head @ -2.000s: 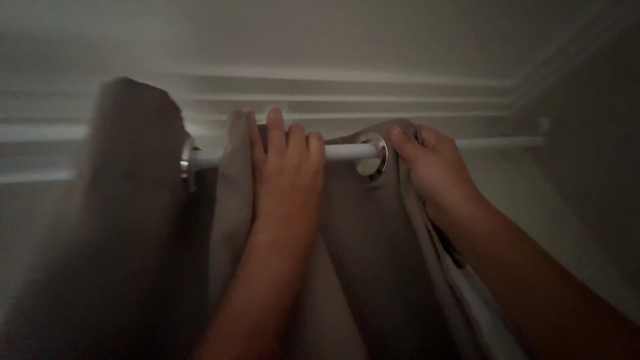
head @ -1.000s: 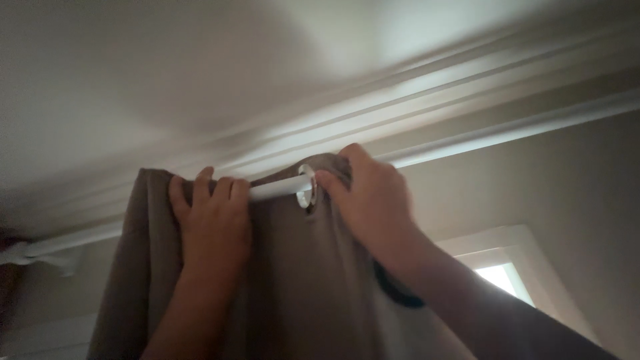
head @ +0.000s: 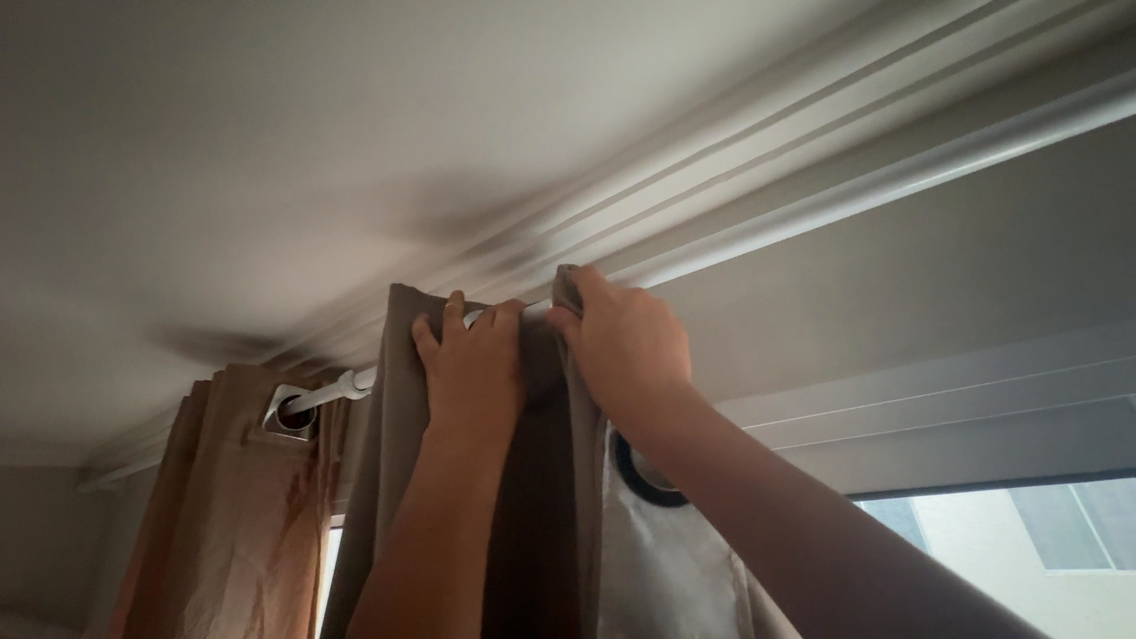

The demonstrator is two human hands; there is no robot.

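A grey-brown eyelet curtain [head: 543, 497] hangs from a white curtain rod [head: 887, 188] below the ceiling. My left hand [head: 475, 364] lies over the curtain's top edge, fingers spread and bent over the cloth beside a partly hidden eyelet. To its right, my right hand [head: 626, 342] pinches a fold of the same curtain's top between thumb and fingers, at the rod. Below my right wrist, a dark-rimmed eyelet [head: 652, 470] shows in a lighter, shiny part of the cloth. How the rod passes through the cloth under my hands is mostly hidden.
An orange-brown curtain [head: 240, 506] with a square-framed eyelet [head: 291, 413] hangs on the rod at the left, near a white rod joint or finial [head: 355, 384]. Stepped moulding [head: 674, 191] runs above the rod. A window [head: 1021, 532] is at the lower right.
The view has swung, bringing the orange-brown curtain and more window into sight. The silver eyelet seen earlier beside my right hand is now covered, and my hands are closer together.
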